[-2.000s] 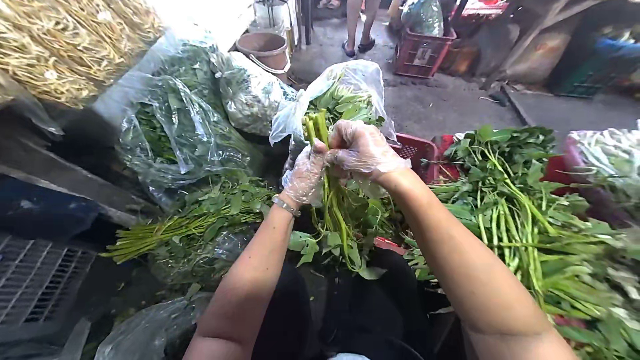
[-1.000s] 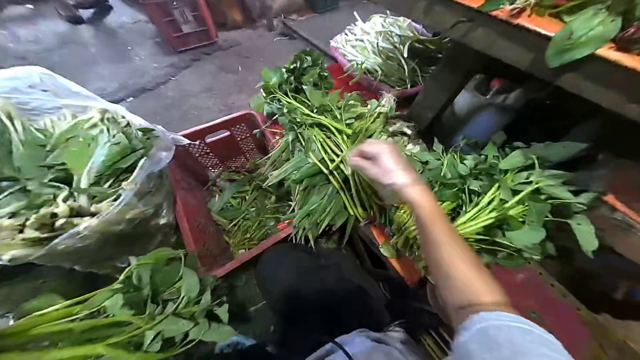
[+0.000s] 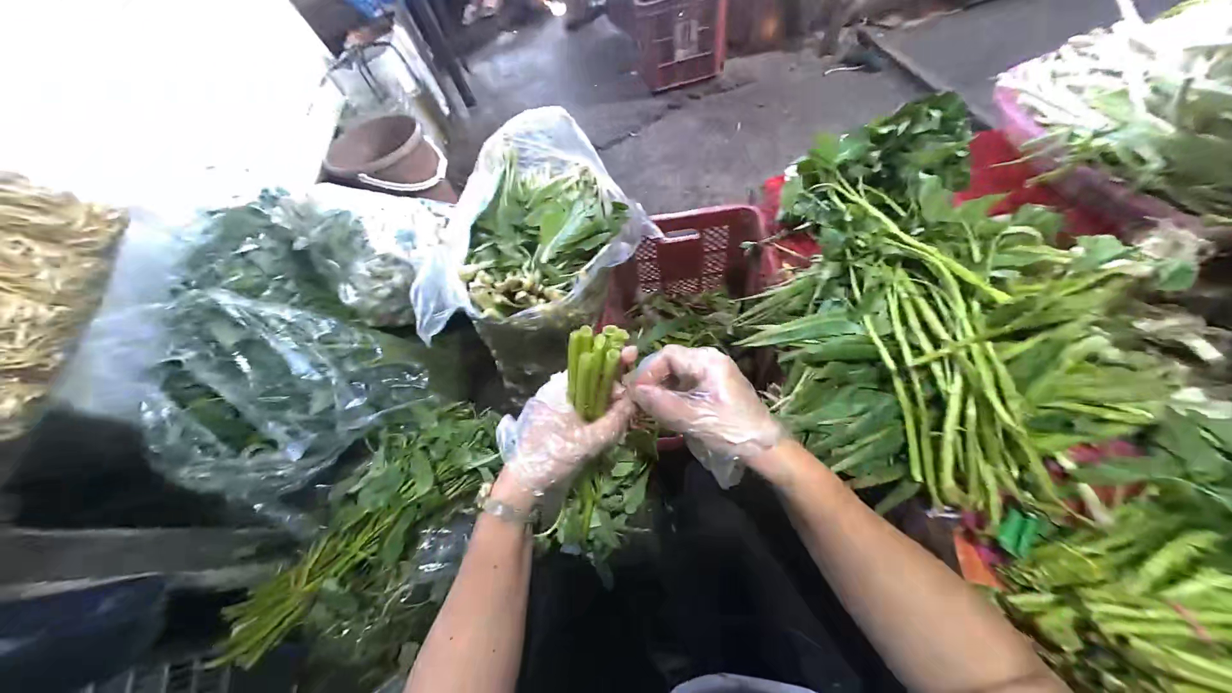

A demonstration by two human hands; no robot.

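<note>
In a clear plastic glove, my left hand [image 3: 568, 438] is closed around a bunch of leafy green stems [image 3: 594, 371], cut ends up and leaves hanging below the fist. My right hand [image 3: 707, 399], gloved too, is beside the bunch with thumb and forefinger pinched together near the left fingertips; whether something thin is between them cannot be told. Just beyond the hands stands a clear plastic bag [image 3: 549, 221] of leafy greens with pale roots. A pile of long-stemmed greens [image 3: 934, 356] lies to the right.
Behind the hands is a red plastic crate [image 3: 707, 245] holding loose greens. At the left are plastic-wrapped greens [image 3: 260, 375], another stem bunch [image 3: 337, 549] and a brown bucket [image 3: 385, 159]. A pink tub [image 3: 1088, 183] of pale-stemmed vegetables sits at the upper right.
A second ago my right hand was over the pile on the right and my left was out of view; now both are together at a stem bunch. The view has swung back left.
</note>
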